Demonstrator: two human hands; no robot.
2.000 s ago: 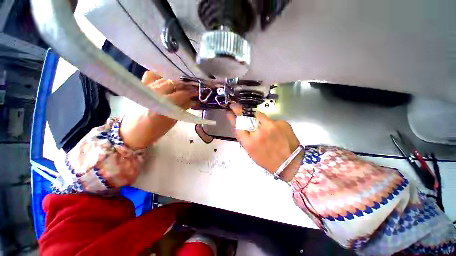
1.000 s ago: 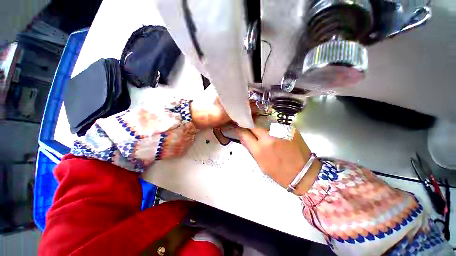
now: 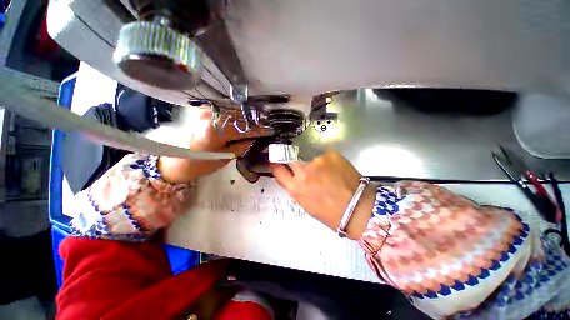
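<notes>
A dark fabric piece (image 3: 255, 160) lies under the needle area of the white sewing machine (image 3: 400, 47), its edge curled up on the table. My left hand (image 3: 209, 140) is at its left side, partly hidden behind the pale curved machine arm; its fingertips are by the presser foot parts (image 3: 240, 122). My right hand (image 3: 319, 184) has its fingers on the right side of the dark piece, partly behind the white cylinder below the spring. Whether the piece is a panel or a pouch body I cannot tell.
Flat black panels (image 3: 87, 153) are stacked at the left, with a puffy black pouch (image 3: 136, 109) behind them. A blue crate (image 3: 181, 257) is beside and below the table's left side. Red-and-black-handled snips (image 3: 536, 190) lie at the right.
The view has shifted, moving the machine head leftward in the picture. The dark piece's near edge now shows more between my hands, bent upward. Both hands stay at the needle area.
</notes>
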